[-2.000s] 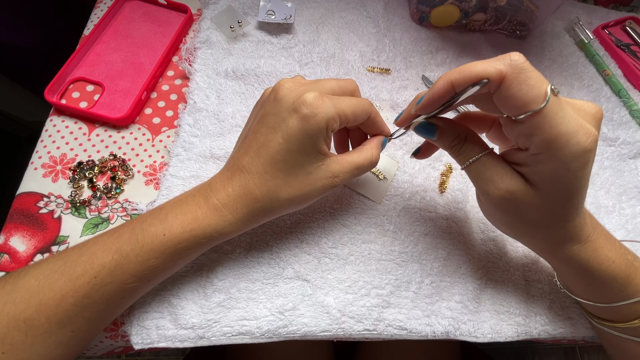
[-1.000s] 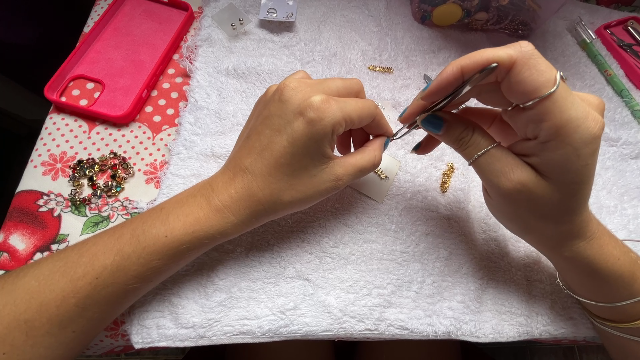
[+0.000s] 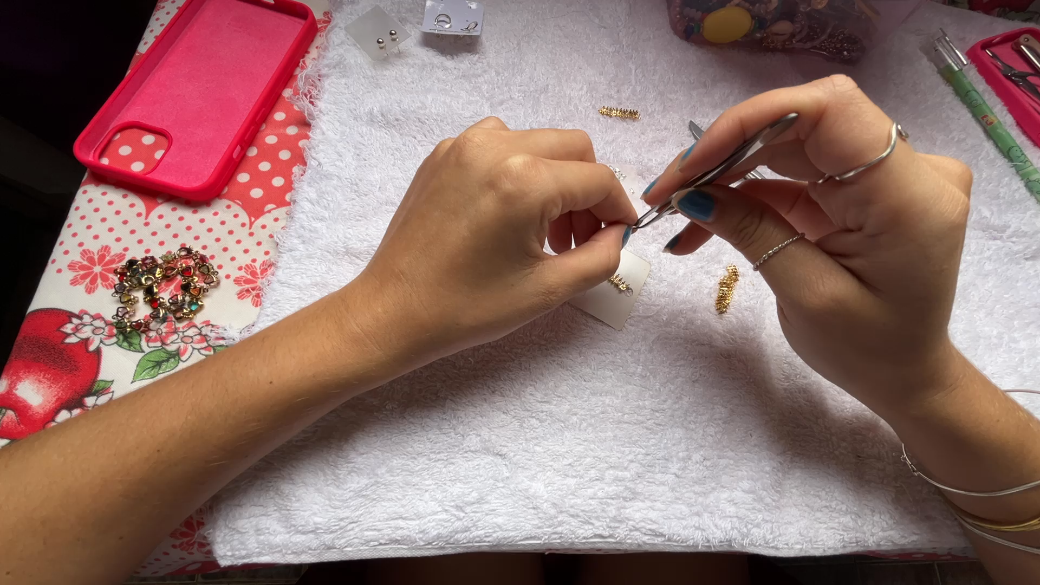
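Observation:
My right hand [image 3: 845,211] holds a pair of metal tweezers [image 3: 723,166], their tips touching the fingertips of my left hand [image 3: 520,211]. Thumb and index finger of my left hand are pinched together; whatever lies between them is too small or hidden to tell. Under the left fingertips a white card [image 3: 619,307] with a small gold piece [image 3: 620,283] on it lies on a white towel [image 3: 528,455]. One gold beaded strip [image 3: 727,289] rests below my right fingers, and another gold strip [image 3: 619,113] lies beyond the hands. A second metal tip shows behind my right index finger.
At left are a pink phone case [image 3: 203,81] and a multicoloured jewelled chain [image 3: 166,284]. Earring cards [image 3: 378,34] lie at the top. A clear container of beads [image 3: 772,24] stands at the back, with a green pen [image 3: 987,122] and a pink tray of tools [image 3: 1011,73] at right.

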